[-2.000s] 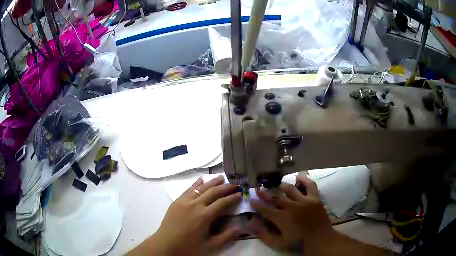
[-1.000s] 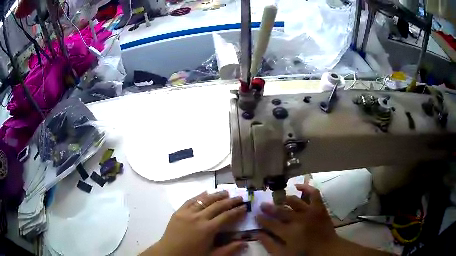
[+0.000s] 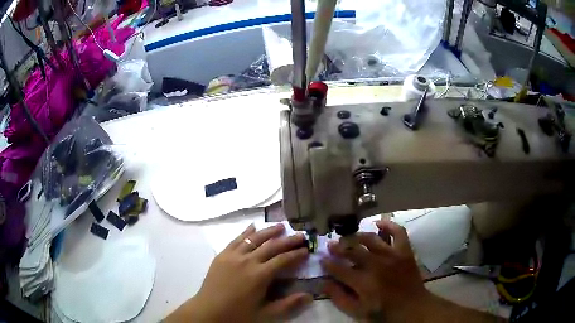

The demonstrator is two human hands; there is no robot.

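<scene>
A white panel (image 3: 301,268) lies under the needle of the beige-grey sewing machine (image 3: 328,183). A small dark and yellow label (image 3: 311,242) shows at the needle, between my fingertips. My left hand (image 3: 255,268), with a ring, holds the panel down flat from the left. My right hand (image 3: 372,268) holds it down from the right, fingers bent beside the presser foot area. The machine head and my fingers hide much of the panel and the foot. Another white panel (image 3: 189,145) with a dark label (image 3: 220,187) lies behind, left of the head.
Loose labels (image 3: 130,203) and a clear plastic bag (image 3: 79,167) lie at left. White panels (image 3: 104,277) are front left, stacked white pieces (image 3: 36,252) at the far left. A sewn panel (image 3: 435,236) and yellow-orange-handled scissors (image 3: 517,281) lie right.
Since one second ago, the label and panel have shifted at the needle, and less of the dark label shows. Both hands remain on the panel. The camera view has moved slightly.
</scene>
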